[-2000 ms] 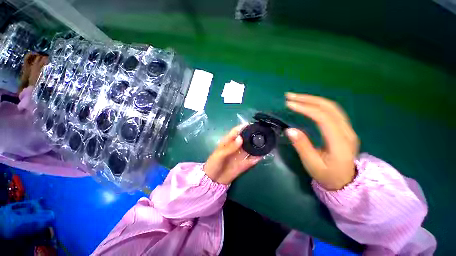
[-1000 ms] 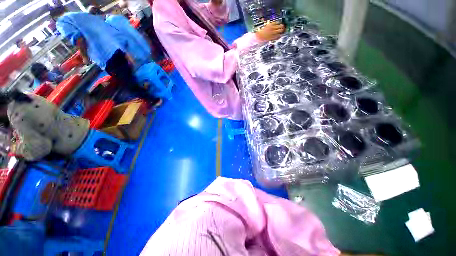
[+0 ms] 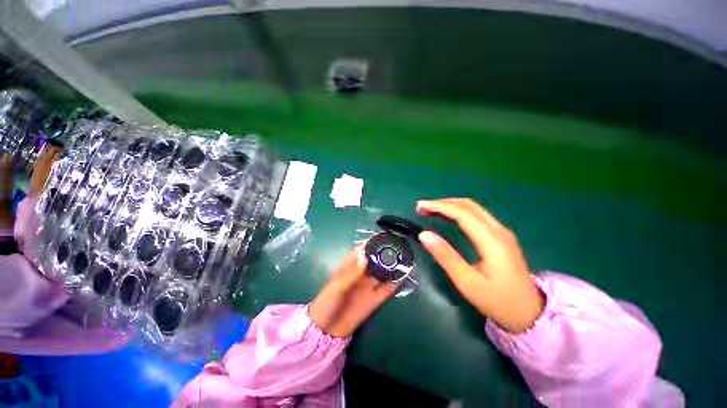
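Note:
A round black case point(image 3: 389, 256) is open, with its lid point(image 3: 398, 226) raised at the far side and a ringed centre showing. My left hand point(image 3: 348, 296) holds the case from below and the left. Thin clear film shows around the case's edges. My right hand point(image 3: 488, 267) is just right of the lid, fingers apart, with the thumb tip beside the lid's edge; whether it touches the lid is unclear. My left fingers under the case are hidden.
Stacked clear blister trays point(image 3: 159, 231) with dark discs fill the left. A white card point(image 3: 296, 191), small white papers point(image 3: 347, 191) and clear film point(image 3: 288, 244) lie beside them. A bagged dark case point(image 3: 347, 76) lies at the far side. A co-worker's pink sleeve point(image 3: 48, 307) is at far left.
The view swung left to the trays and floor, then back to the bench. Against the oldest frame, the case is still open in my left hand and my right hand stays beside the lid.

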